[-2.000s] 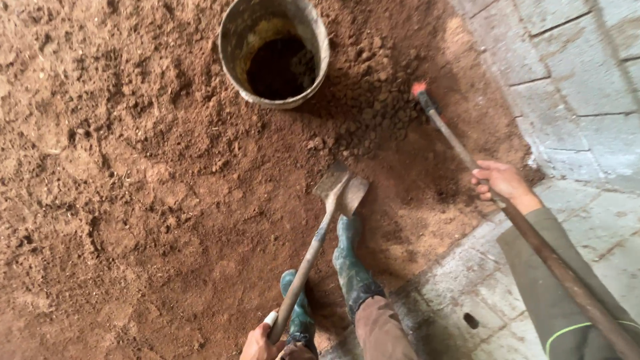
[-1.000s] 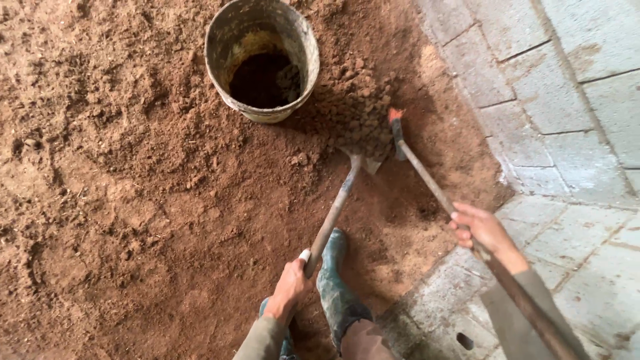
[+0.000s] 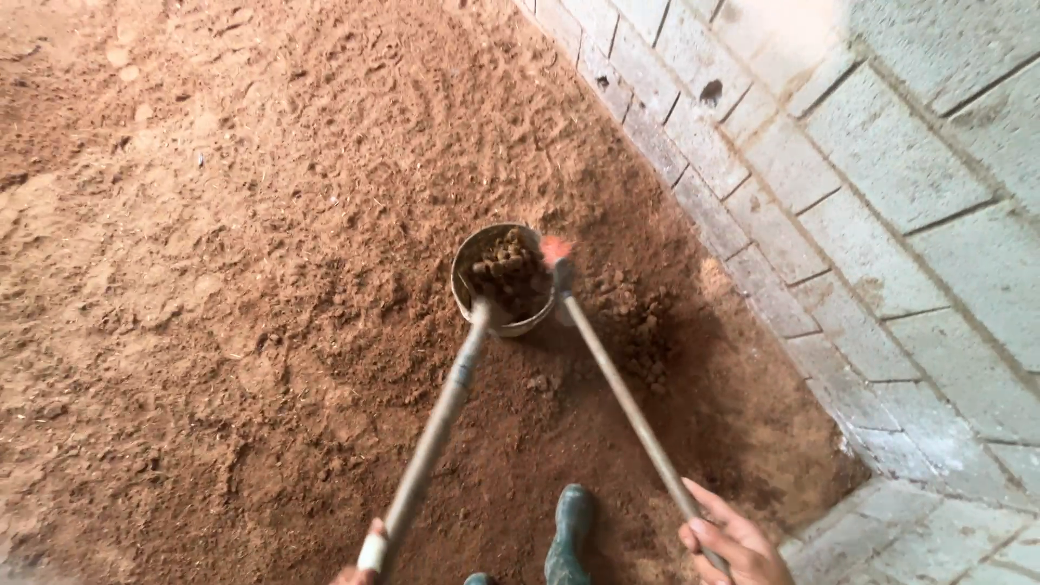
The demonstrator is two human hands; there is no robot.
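My left hand (image 3: 363,561), low in the view, grips the long wooden handle of a shovel (image 3: 431,439). The shovel's head is at the mouth of a round bucket (image 3: 463,280), and a load of brown clods (image 3: 510,264) shows there; whether it lies on the blade or in the bucket I cannot tell. With my right hand (image 3: 727,536) I hold a second long-handled tool (image 3: 630,406). Its blurred orange-red end (image 3: 556,248) is beside the bucket's right rim; its exact kind is unclear.
Loose reddish-brown soil (image 3: 244,325) covers the ground. A small heap of clods (image 3: 650,341) lies right of the bucket. A concrete block wall (image 3: 845,244) runs along the right and meets more blockwork (image 3: 918,520) at a corner. My rubber boots (image 3: 573,528) stand at the bottom.
The shovel's head has moved from the clods beside the bucket to the bucket's mouth. The orange-ended tool has moved from the heap to the bucket's right rim. The view has shifted.
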